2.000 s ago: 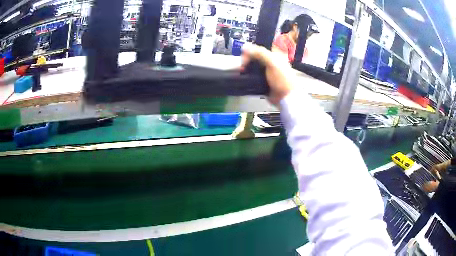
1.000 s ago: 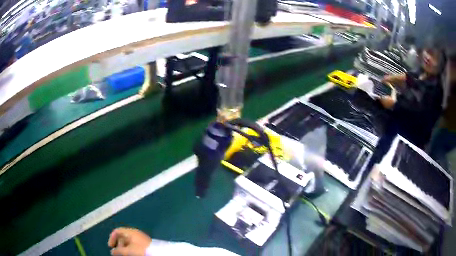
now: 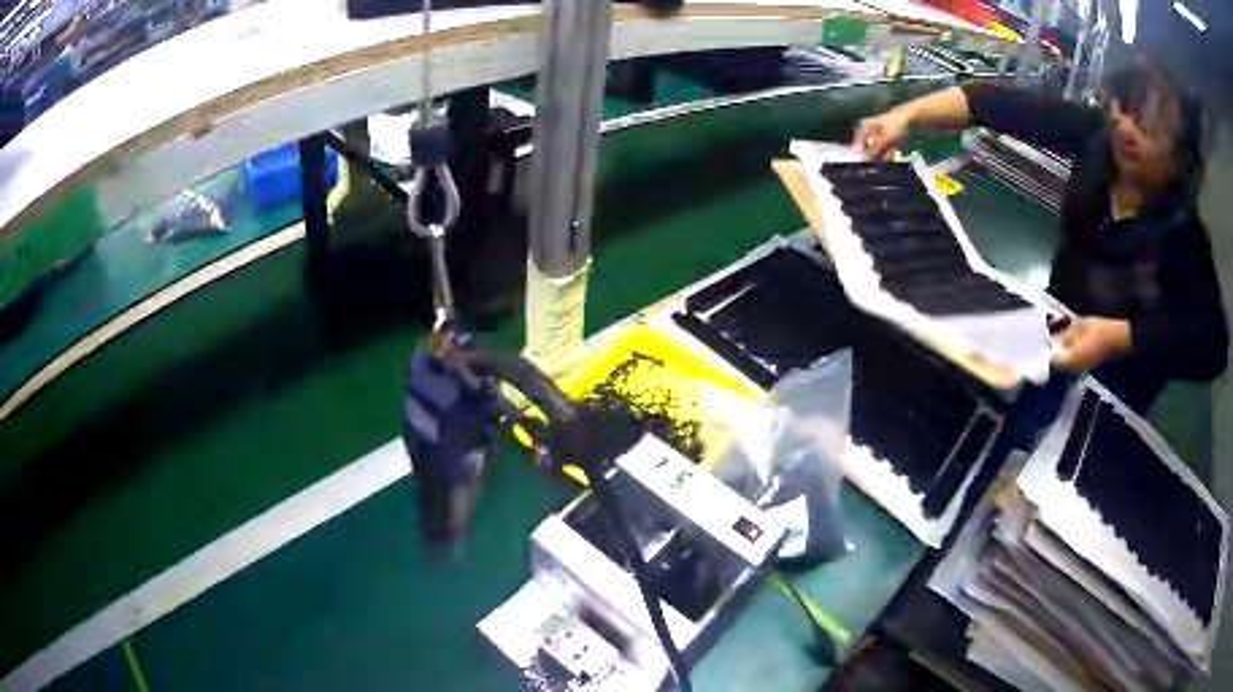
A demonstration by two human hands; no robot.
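Note:
Neither of my hands is in the picture. Nearest in front of me, the dark blue-black electric screwdriver (image 3: 450, 426) hangs tip down from a metal hook, slightly blurred. Its thick black cord bends to the right. The white screw feeder (image 3: 696, 503) stands on the green bench to its right, with the cord passing in front of it. Behind the feeder, a yellow tray (image 3: 715, 404) holds many small black pieces. A clear plastic bag (image 3: 809, 453) stands beside the feeder.
A person in black (image 3: 1129, 250) at right holds a white sheet of black bars (image 3: 899, 230) in both hands. More leg sheets (image 3: 1136, 514) are stacked at lower right. A metal post (image 3: 568, 162) rises behind the tray. A white rail (image 3: 230, 557) edges the green conveyor.
My hand and white sleeve have left the picture. The view has shifted, so the screwdriver and feeder sit further left. The person at right now holds up a leg sheet.

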